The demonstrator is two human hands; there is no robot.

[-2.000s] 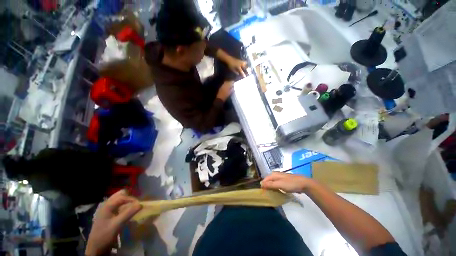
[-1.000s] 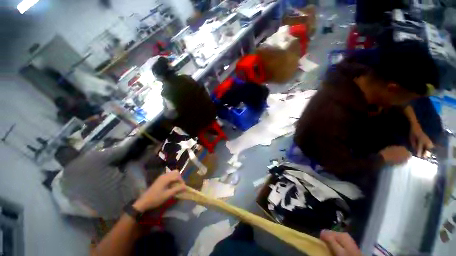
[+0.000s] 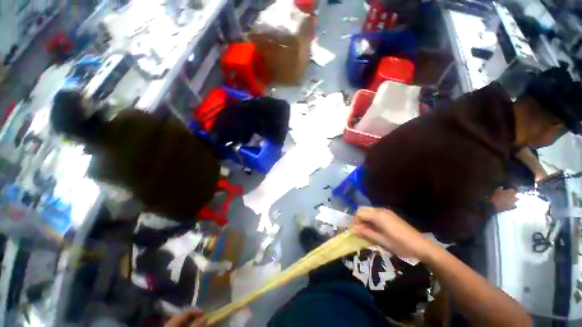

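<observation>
A long, narrow yellow-tan fabric strip (image 3: 287,273) is stretched slantwise above the lap, wider at its upper right end and narrow at its lower left end. My right hand (image 3: 383,230) grips the upper right end, with the bare forearm reaching in from the lower right. My left hand (image 3: 187,319) is at the bottom edge of the picture, mostly cut off, with fingers at the strip's lower left end. The strip hangs free between both hands.
A person in dark brown (image 3: 440,159) sits at a white table (image 3: 529,274) on the right. Another person (image 3: 159,159) sits on a red stool at left. A carton of black and white fabric (image 3: 408,284) is beside my knees. Blue and red baskets (image 3: 362,135) and scraps lie on the floor.
The view has turned from the sewing table toward the aisle. The strip stays held between both hands; its right end is now raised and its left end lowered.
</observation>
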